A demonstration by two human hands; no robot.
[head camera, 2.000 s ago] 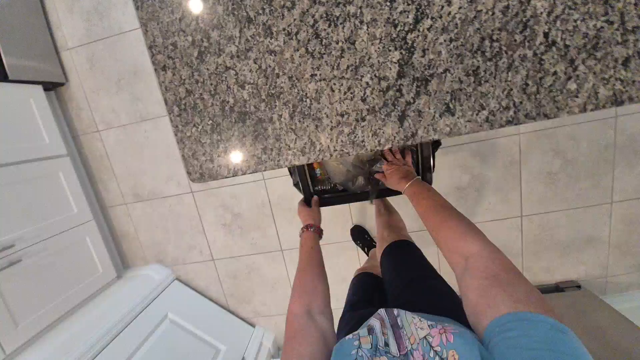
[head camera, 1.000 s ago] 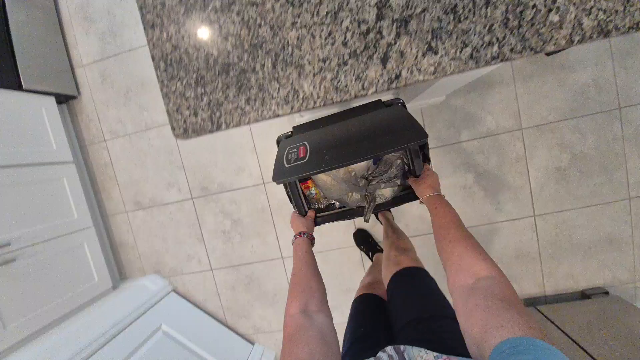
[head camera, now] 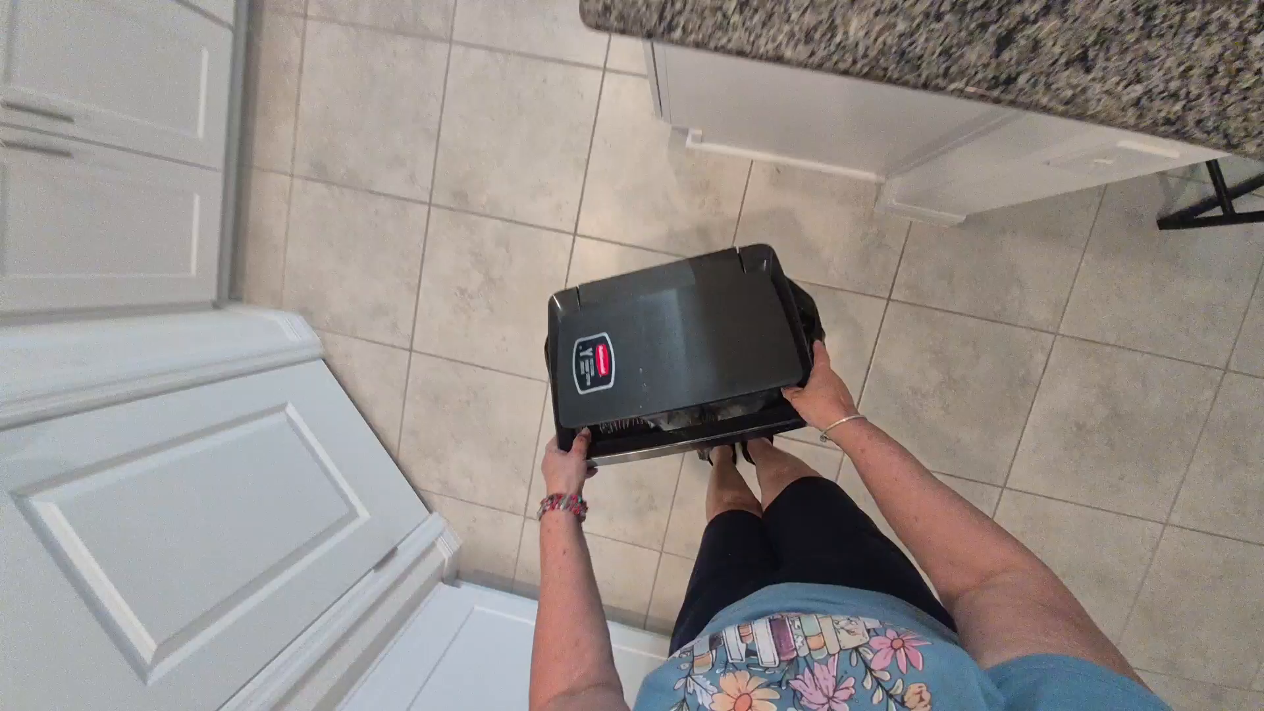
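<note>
Both hands hold a black plastic trash can by its rim, in front of the body. Its hinged lid, with a red and white sticker, hangs partly lowered over the opening. My left hand, with a beaded bracelet at the wrist, grips the near left corner, thumb on top. My right hand, with a thin bangle, is closed on the near right corner of the trash can. Through the gap under the lid a little of the contents shows; most of it is hidden.
A granite countertop on a white island lies at the upper right, with a black metal frame beyond. White cabinets and a white panelled door are on the left. Tiled floor lies beneath.
The trash can has moved away from the counter with both hands on it. Its lid has dropped over most of the opening, which showed its contents before. The view has shifted strongly.
</note>
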